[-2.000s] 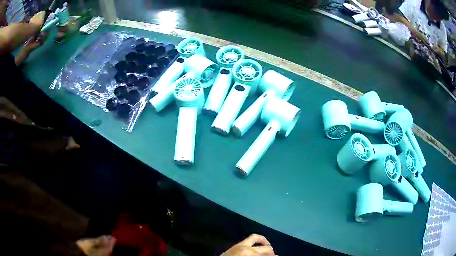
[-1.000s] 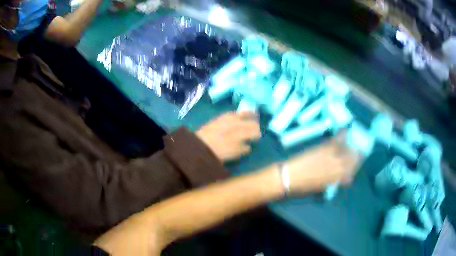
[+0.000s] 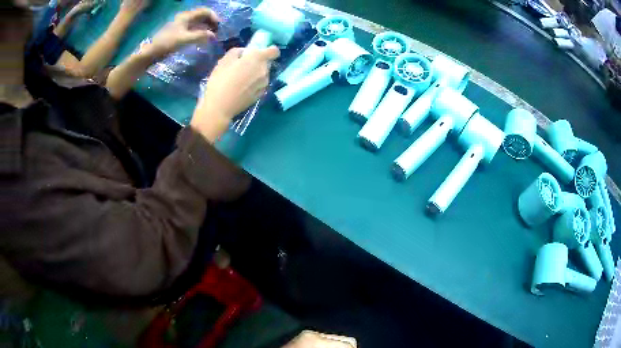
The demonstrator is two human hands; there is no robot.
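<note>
My left hand (image 3: 320, 339) is small at the bottom edge, mostly cut off; its fingers and any hold are hidden. My right hand is out of the picture. On the green bench (image 3: 327, 166) nearest in front lies a slanting row of turquoise fans (image 3: 449, 180), round heads toward the back and handles toward me. Some heads show spoked grilles; some handles show a dark oval. Several more fans (image 3: 548, 268) lie loosely piled at the right.
At left, a person in a brown sleeve (image 3: 163, 217) holds a fan (image 3: 276, 24) upright over clear plastic (image 3: 173, 68) with dark parts. Other hands are beyond. A red stool (image 3: 225, 296) stands below the bench. A white printed sheet (image 3: 608, 319) is at the right edge.
A bare arm with a wristband reached over the row with a fan and is gone. The row now has another fan at its right end. The neighbour has lifted one from the left end.
</note>
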